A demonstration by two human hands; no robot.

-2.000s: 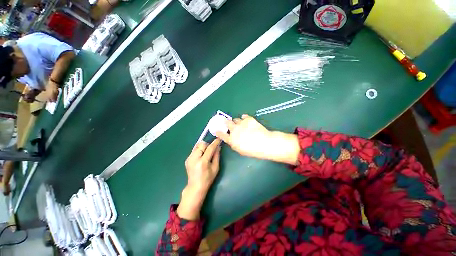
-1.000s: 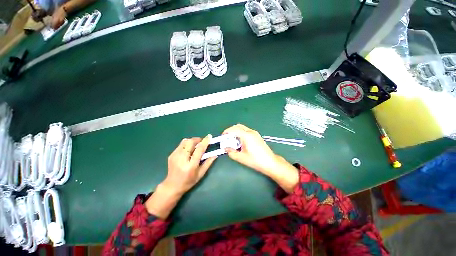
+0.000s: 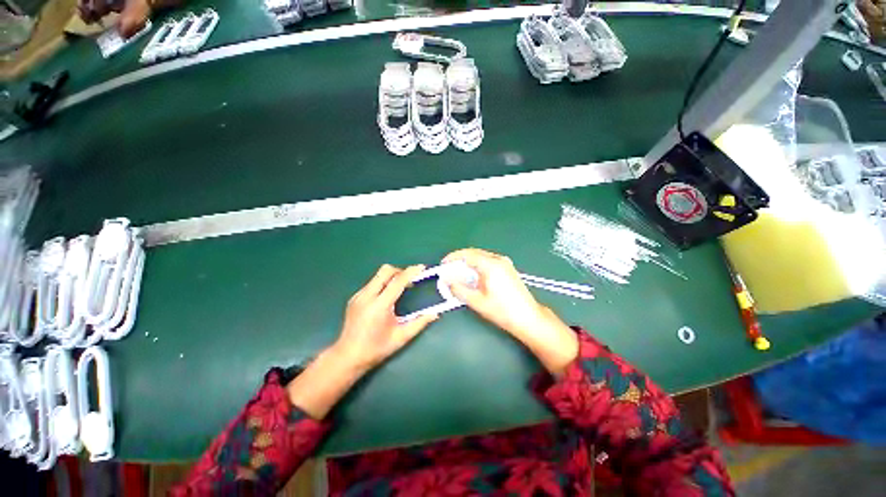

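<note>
A white oval plastic frame (image 3: 457, 281) is held between my two hands above the green bench, its round disc end at the right. My left hand (image 3: 381, 315) grips the open loop end. My right hand (image 3: 497, 291) holds the disc end, with the thumb on the disc. Two thin strips (image 3: 558, 285) lie on the bench just right of my right hand. A loose pile of thin strips (image 3: 600, 243) lies farther right. Whether a strip is in the frame cannot be told.
Stacked frames (image 3: 116, 281) stand at the left. A metal divider strip (image 3: 389, 203) borders the conveyor belt (image 3: 262, 126), which carries frame groups (image 3: 430, 107). At the right are a black fan (image 3: 682, 202), yellow sheet (image 3: 787, 262), screwdriver (image 3: 746, 313) and small ring (image 3: 686, 335).
The head view has swung round and levelled. Both hands still hold the frame, now turned more sideways. A single frame now shows on the belt behind the middle stacks.
</note>
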